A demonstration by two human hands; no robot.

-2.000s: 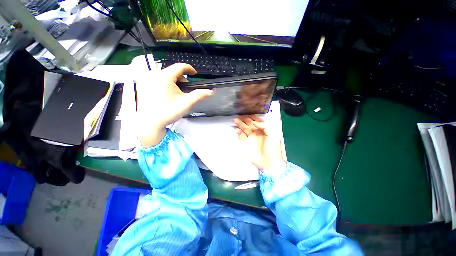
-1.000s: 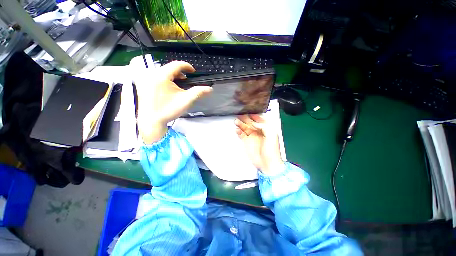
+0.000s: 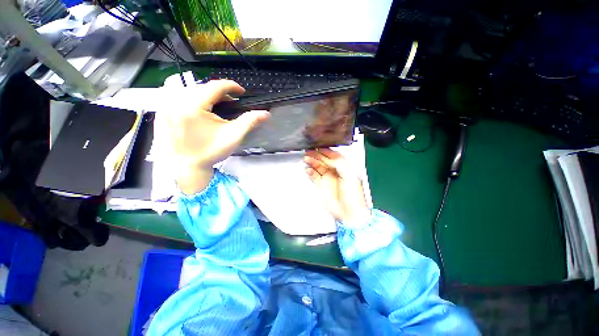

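Note:
A black glossy panel (image 3: pixel 295 121) stands tilted up above the white sheets (image 3: pixel 282 190), its reflective face towards me. My left hand (image 3: pixel 207 128) holds it at its left end, thumb on the front face and fingers at the top edge. My right hand (image 3: pixel 333 180) is palm up at the panel's lower edge, right of its middle, with the fingertips touching or just under that edge. The panel's back is hidden.
The keyboard (image 3: pixel 263 80) and monitor (image 3: pixel 295 26) are behind the panel. The mouse (image 3: pixel 377 128) and cabled handheld scanner (image 3: pixel 458 152) lie right. Black panels and papers (image 3: pixel 88 146) lie left, another stack (image 3: pixel 573 213) far right. A blue bin (image 3: pixel 157 279) is on the floor.
The whole view has shifted slightly. The panel's top edge leans a little differently, with more of its upper edge showing. Both hands keep about the same places on it.

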